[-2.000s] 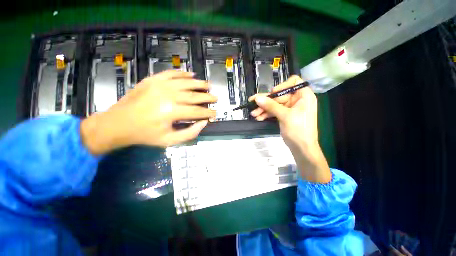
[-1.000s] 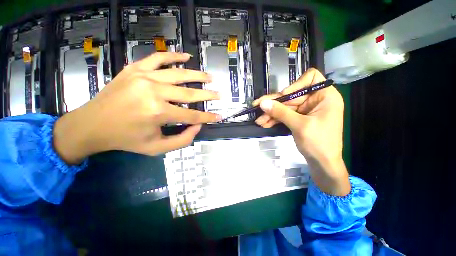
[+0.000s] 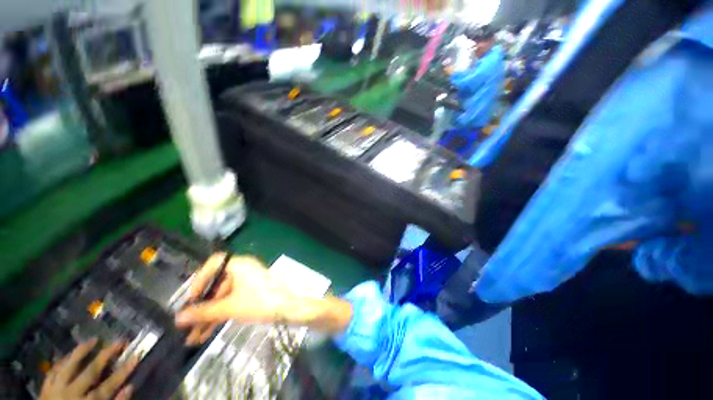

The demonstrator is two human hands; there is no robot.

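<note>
The whole view is blurred. The black foam tray point(image 3: 168, 336) with open phones lies at the lower left. My left hand point(image 3: 86, 375) is over its near side, cut off by the bottom edge, fingers apart, with nothing visible in it. My right hand point(image 3: 234, 293) is over the tray's right end, its fingers closed on the dark tweezers point(image 3: 216, 275); their tip cannot be made out. A phone point(image 3: 148, 273) with an orange tab shows beyond my hands. The white release liner sheet point(image 3: 234, 359) lies under and beside my right wrist.
A white post point(image 3: 184, 94) with plastic wrap point(image 3: 216, 207) at its base stands beyond the tray. Stacked black trays point(image 3: 336, 183) holding phones stand right of it. A person's blue sleeve point(image 3: 578, 164) is close at the right. More people and benches are blurred behind.
The view has swung up and to the right, so the tray and my hands now sit at the lower left. The tray stack and other people have come into view. My right hand still holds the tweezers.
</note>
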